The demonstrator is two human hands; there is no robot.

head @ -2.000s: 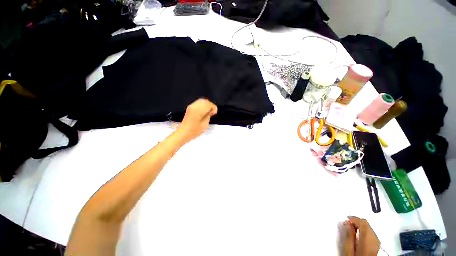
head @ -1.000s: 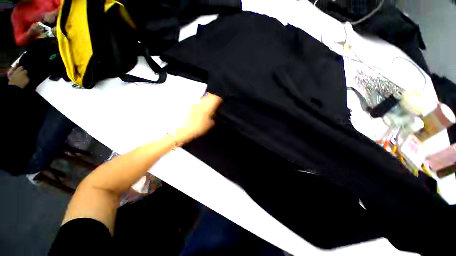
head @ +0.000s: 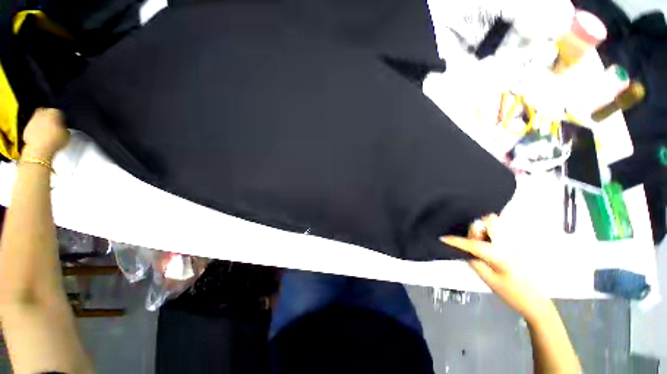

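Observation:
A large black garment piece (head: 270,124) lies spread over the white table in front of me. A tiny pale thread mark (head: 306,231) shows at its near edge. My left hand (head: 46,133) is closed on the cloth at its far left end. My right hand (head: 479,245) is at the near right corner, with the cloth's edge between thumb and fingers; the index finger is stretched out. No needle can be made out.
At the right are scissors with orange-yellow handles (head: 515,113), a dark phone (head: 581,152), black snips (head: 570,209), a green packet (head: 608,212), a blue pouch (head: 621,283) and a pink thread cone (head: 587,28). A clear plastic bag (head: 155,274) hangs below the table edge.
The black cloth has been drawn out flat across the table towards the left. My left hand has moved to the far left; my right hand has come into view on the cloth's right corner.

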